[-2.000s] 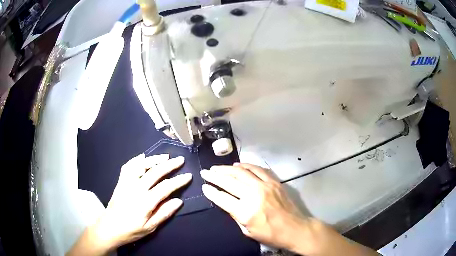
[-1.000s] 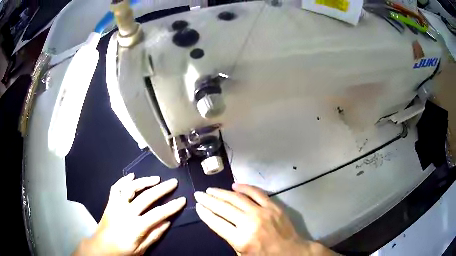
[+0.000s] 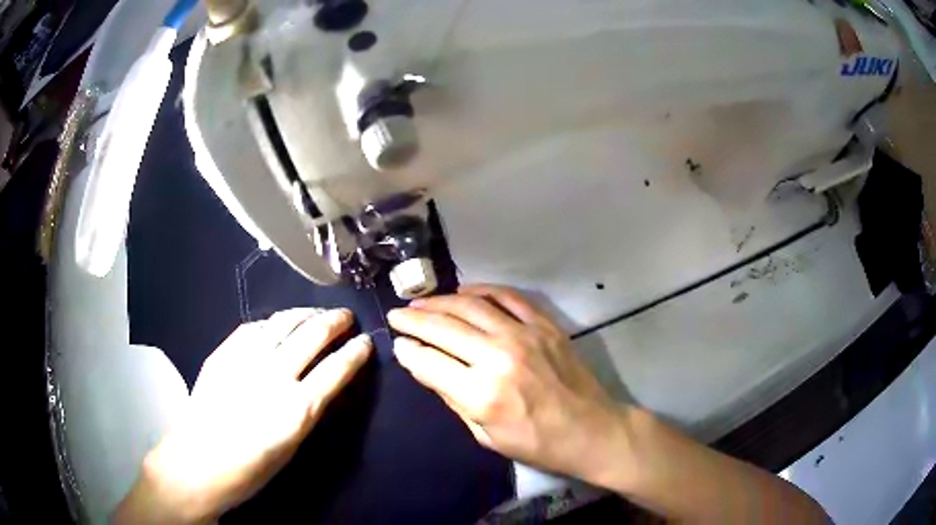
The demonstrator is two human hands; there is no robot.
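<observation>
A dark garment panel (image 3: 195,220) lies on the white table under the head of the white sewing machine (image 3: 554,123). A dark patch pocket (image 3: 293,282) lies on it, with pale double stitching at its left edge and pointed end; my fingers hide part of it. My left hand (image 3: 272,395) lies flat on the cloth, left of the presser foot (image 3: 359,275). My right hand (image 3: 503,374) lies flat, fingertips on the cloth just below the foot. The fingertips of both hands are close together but apart. The needle is too blurred to tell.
A long white lamp (image 3: 123,154) stands left of the machine head. A pale ribbed knob (image 3: 390,142) is on the head, a second one (image 3: 414,277) beside the foot. A black cloth scrap (image 3: 891,231) lies at the far right. Dark cloth hangs at the left edge.
The panel and pocket have moved away from me under the foot, and both hands have moved with them. More pocket stitching shows left of the machine head. The view has also shifted.
</observation>
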